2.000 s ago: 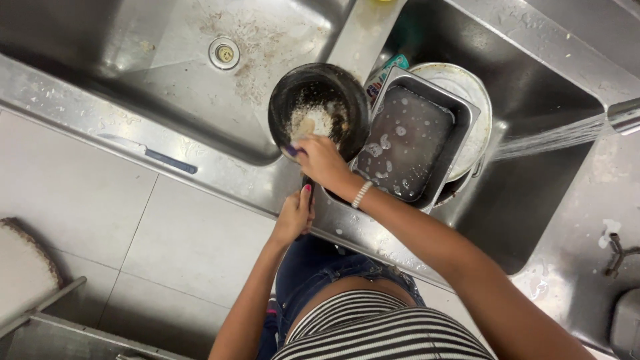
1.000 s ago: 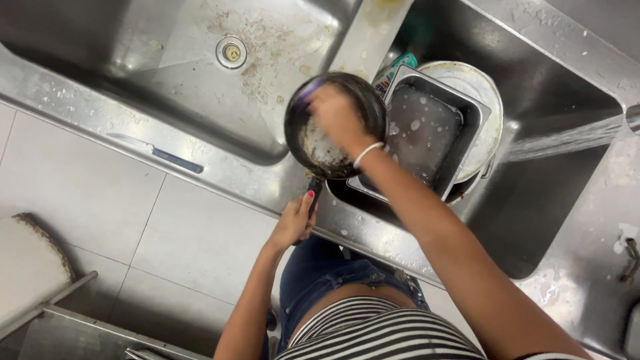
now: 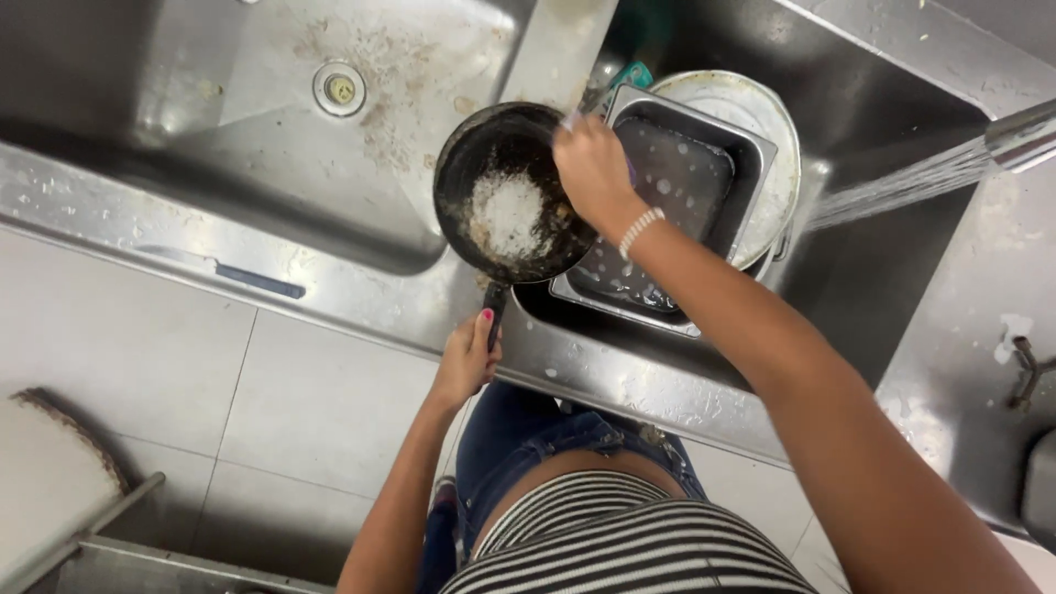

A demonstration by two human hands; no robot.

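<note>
My left hand [image 3: 470, 356] grips the black handle of a dark frying pan [image 3: 462, 186], which is held over the divider between two sink basins. Whitish foam or residue lies on the pan's inner surface. My right hand [image 3: 596, 169], with a light bracelet at the wrist, is at the pan's right rim. Its fingers are closed around a small purple thing, mostly hidden and blurred. Beside the pan, under my right forearm, a rectangular metal container [image 3: 755, 148] holds cloudy, bubbly water. It rests against a round whitish metal lid or pan [image 3: 780, 132] in the right basin.
Water sprays from a metal faucet [image 3: 1019, 139] into the right basin. A teal object [image 3: 634, 76] lies behind the container. A knife with a dark handle [image 3: 260, 281] rests on the front sink edge. The left basin has a drain [image 3: 339, 88] and brown residue.
My right hand has moved from inside the pan to its right rim. My left hand still holds the handle. Compared with two seconds ago, more whitish foam or residue shows in the pan.
</note>
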